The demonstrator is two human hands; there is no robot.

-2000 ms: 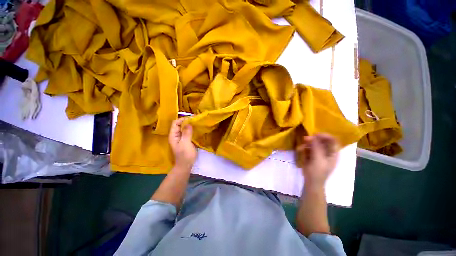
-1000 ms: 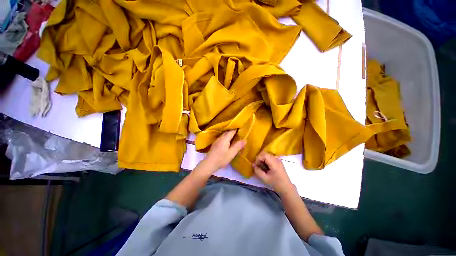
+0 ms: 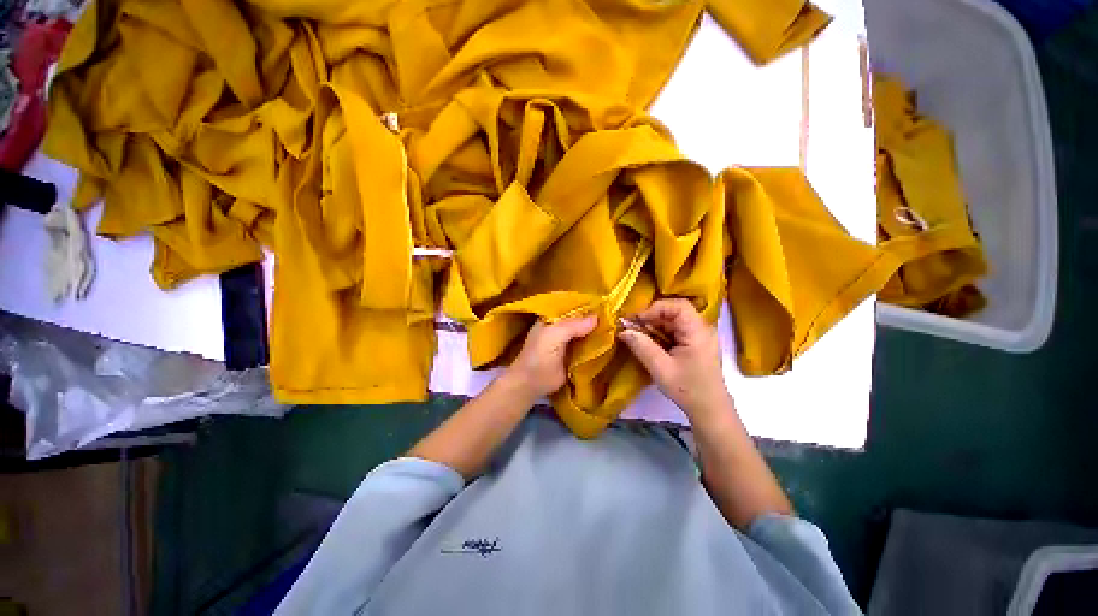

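Mustard-yellow trousers lie bunched before me, one panel reaching right over the table edge towards the tub. My left hand pinches a folded edge of them near the table's front edge. My right hand is just right of it, holding small dark thread snips, mostly hidden by the fingers, against the cloth. A pale yellow fly or zip line runs up from between the hands. A narrow white loop shows to the left.
More yellow garments are piled at left and back. A grey tub at right holds yellow garments. A black phone-like rectangle, an off-white glove and clear plastic are at left. A white table lies under the work.
Both hands have come together at the front fold; the right hand has moved left from the right-hand panel. The pale line is now spread open above the hands. The view has shifted slightly.
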